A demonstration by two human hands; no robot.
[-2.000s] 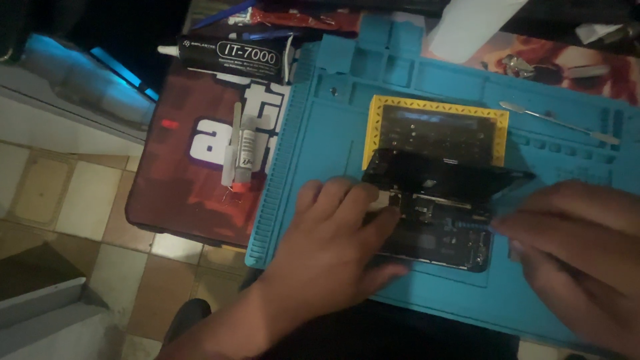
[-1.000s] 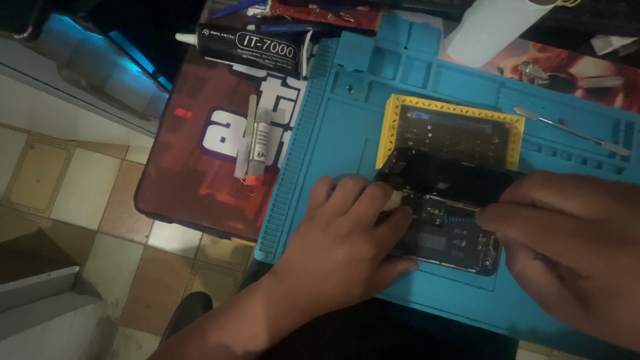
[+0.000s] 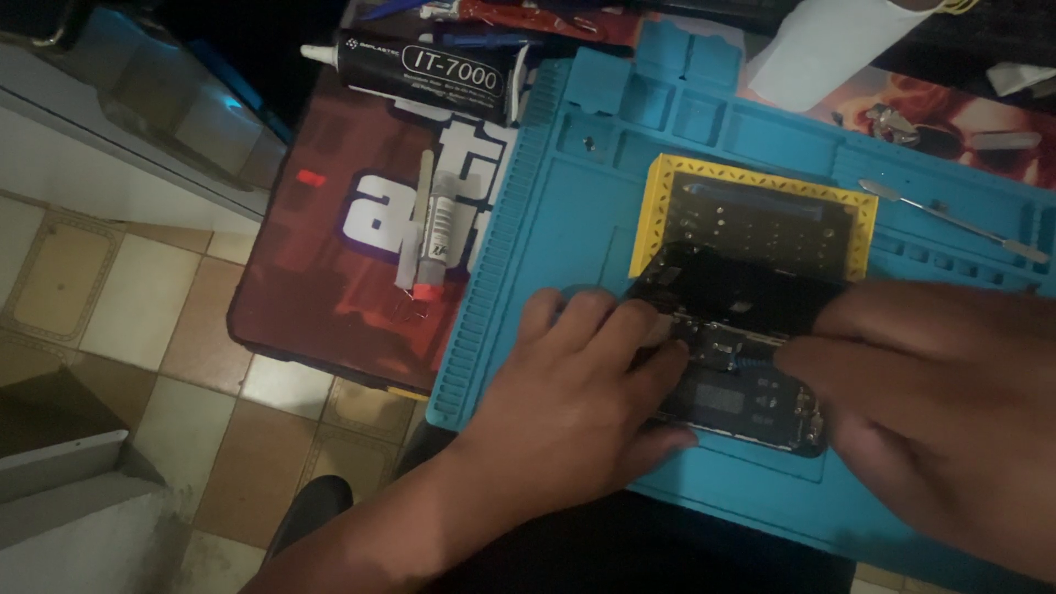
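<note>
An opened smartphone body [image 3: 726, 396] lies on a blue silicone repair mat [image 3: 569, 239], its inner parts exposed. Its dark screen assembly [image 3: 734, 289] is raised along the phone's far side, in front of a yellow-framed tray [image 3: 755, 176]. My left hand [image 3: 586, 396] grips the phone's left end, fingers over the upper edge and thumb at the lower edge. My right hand [image 3: 924, 396] is at the right end, fingertips close together over the phone's inside beside a small blue part. Whether it holds a tool or the screen's edge is hidden.
A black adhesive tube [image 3: 429, 74] and a capped syringe-like tube [image 3: 437, 231] lie on a red printed pad left of the mat. A double-ended metal spudger [image 3: 949, 219] rests at the mat's upper right. Behind the mat stands a white cylinder [image 3: 833, 54].
My right hand has moved up and inward over the phone's right end. The raised screen assembly sits at a different angle. My left hand keeps its hold on the phone. The view has shifted slightly.
</note>
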